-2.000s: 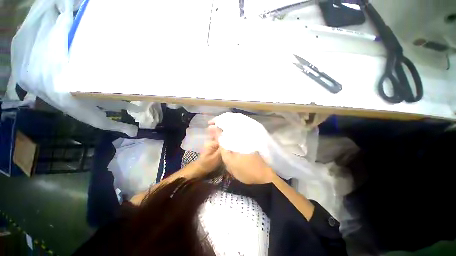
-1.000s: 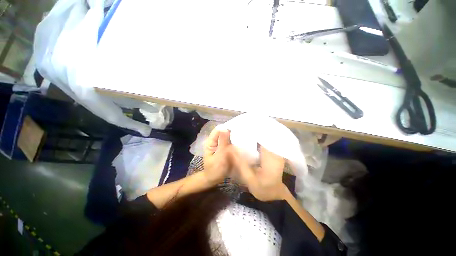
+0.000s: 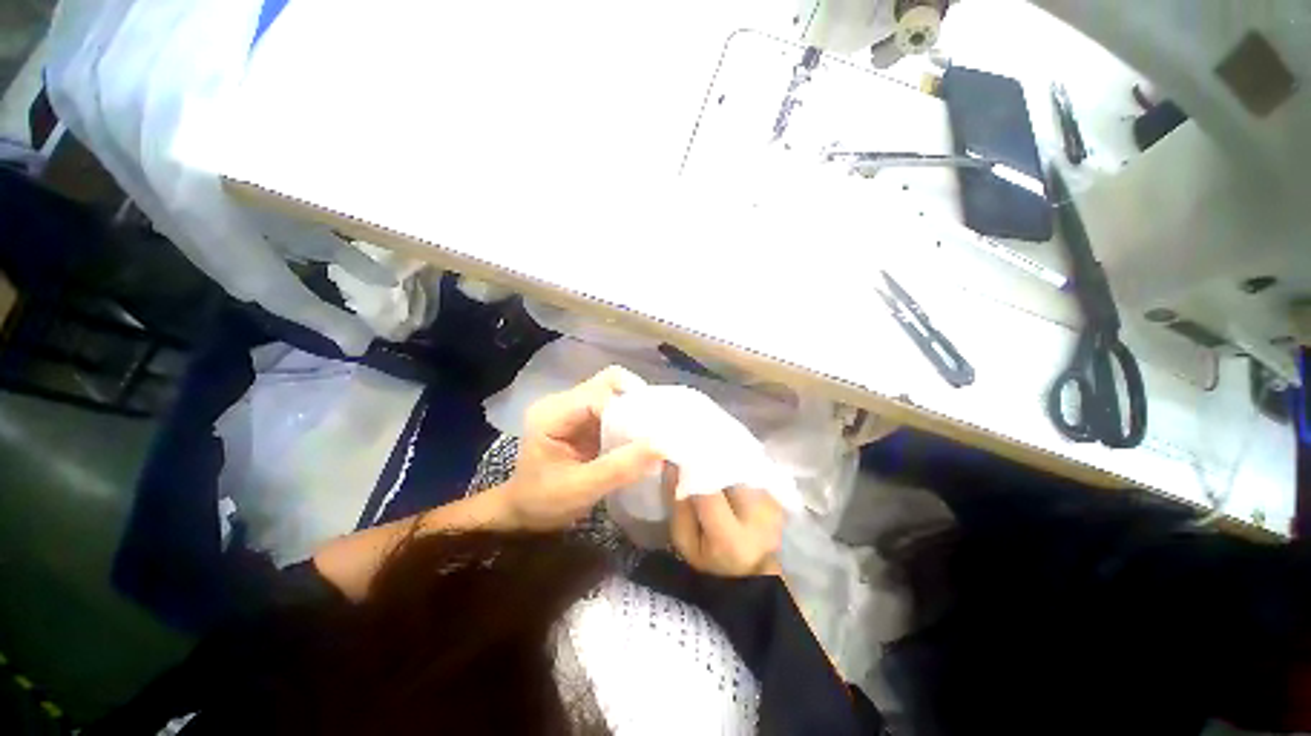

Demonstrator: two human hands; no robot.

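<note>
A white fabric piece (image 3: 687, 431) is held above my lap, just in front of the table edge. My left hand (image 3: 564, 457) pinches its left side between thumb and fingers. My right hand (image 3: 726, 529) grips its lower right part, with the fingers curled and partly hidden under the cloth. More sheer white fabric hangs down to the right of my right hand. The thread snips (image 3: 925, 331) lie on the white table (image 3: 475, 144), out of my hands.
Black-handled shears (image 3: 1100, 345), a flat black rectangle like a phone (image 3: 996, 151) and a slim metal tool (image 3: 899, 158) lie on the table's right side. The machine head (image 3: 1150, 216) stands at right. Sheer fabric (image 3: 137, 144) drapes over the left end. A dark bin (image 3: 187, 475) holds white pieces.
My hands have moved apart and now hold the fabric from two sides; before, they were close together. The view has shifted, showing more of the machine at the upper right.
</note>
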